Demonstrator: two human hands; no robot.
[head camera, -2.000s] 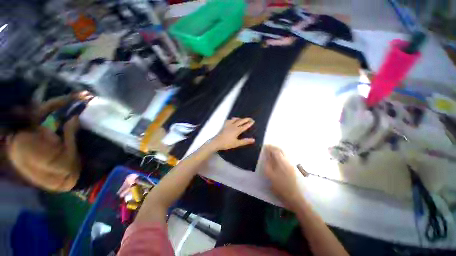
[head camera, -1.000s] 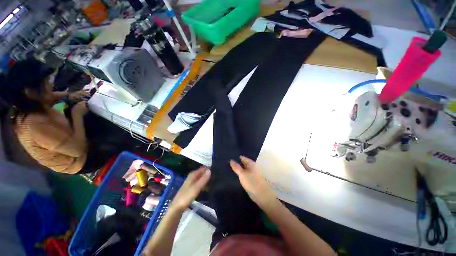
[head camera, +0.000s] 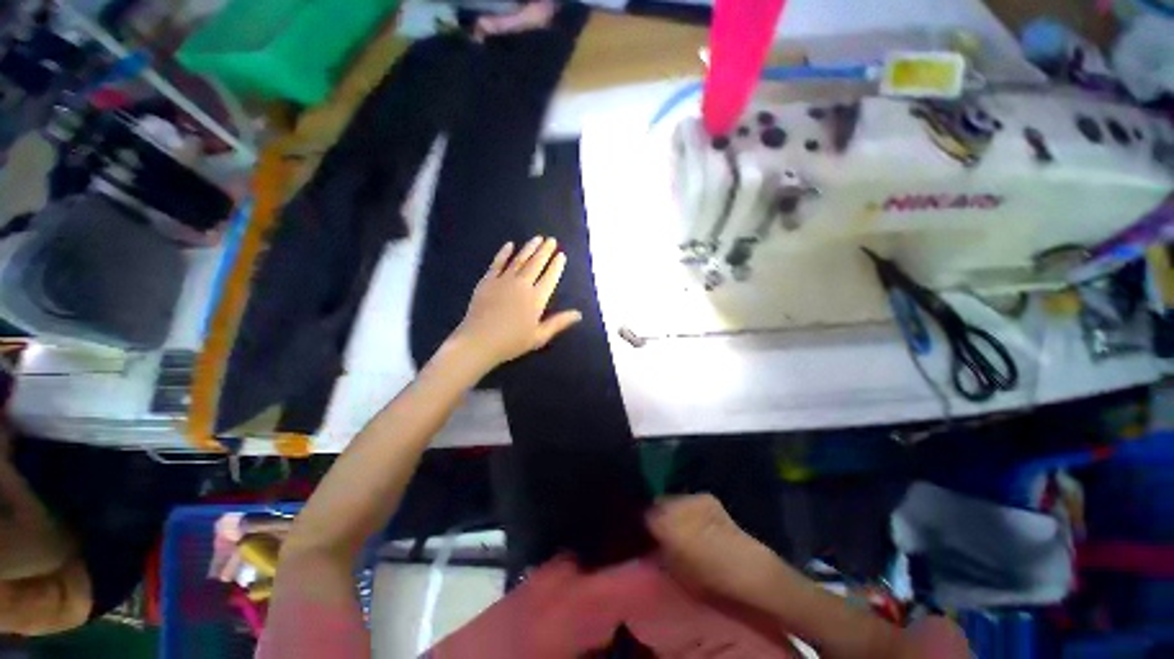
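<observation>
A long black panel (head camera: 567, 399) runs from the table over its front edge towards my body. My left hand (head camera: 518, 304) lies flat on it with fingers spread. My right hand (head camera: 689, 525) is at the panel's lower right edge near my body, blurred, with the fingers closed on the cloth. More black panels (head camera: 303, 277) lie on the table to the left and under this one. The cream sewing machine head (head camera: 824, 193) with red HIKARI lettering stands to the right. Its presser foot (head camera: 708, 264) has no cloth under it.
Black-handled shears (head camera: 968, 348) and blue-handled snips (head camera: 908, 315) lie on the machine bed. A pink thread cone (head camera: 740, 64) stands above the head. A green basket (head camera: 290, 52) is at the back left. Blue crates (head camera: 180, 566) sit below the table on both sides. Another person's arm shows at far left.
The view has turned right. The black strip held in both hands over my lap now lies on the table, my left hand flat on it. My right hand stays low at its near end.
</observation>
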